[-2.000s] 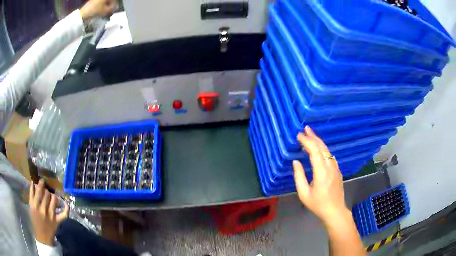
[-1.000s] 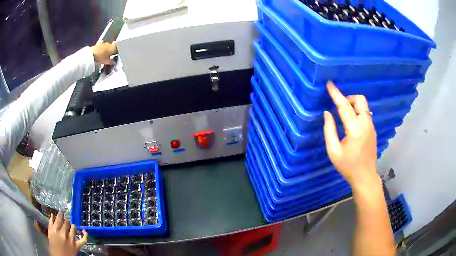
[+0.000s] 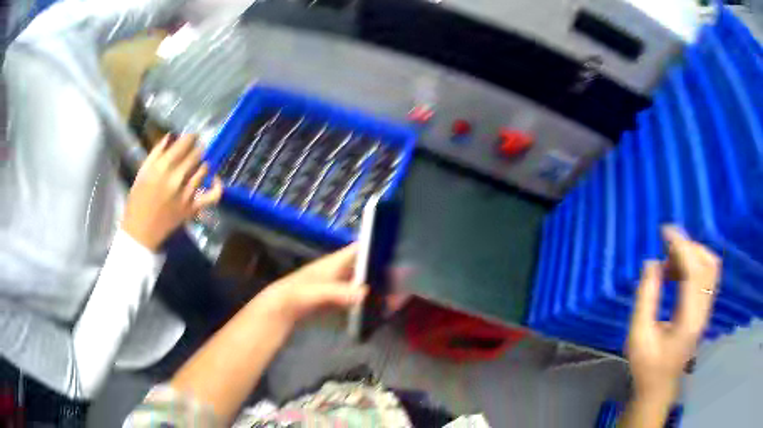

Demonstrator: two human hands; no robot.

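The picture is blurred. My left hand (image 3: 322, 284) is shut on a smartphone (image 3: 373, 263), a thin slab with a pale edge and dark face, seen nearly edge-on. My right hand (image 3: 676, 313) is in front of the tall stack of blue trays (image 3: 619, 226), fingers bent and apart, with nothing seen in it. Whether it touches the stack I cannot tell. A blue tray (image 3: 280, 207) with rows of small dark parts and pale strips lies on the green bench top (image 3: 468, 234); the phone is near its right end.
The grey machine panel (image 3: 376, 92) with red controls stands behind the bench top. A seated person's hand (image 3: 167, 188) is at the left tray's corner. Clear plastic packaging (image 3: 197, 79) lies beyond it. A red stool (image 3: 456, 330) is under the bench. Part of a blue tray shows at the bottom right.
The view has swung, so the tray and stack sit further right. My left hand has come into view with the phone. The other person's far hand no longer shows clearly at the machine.
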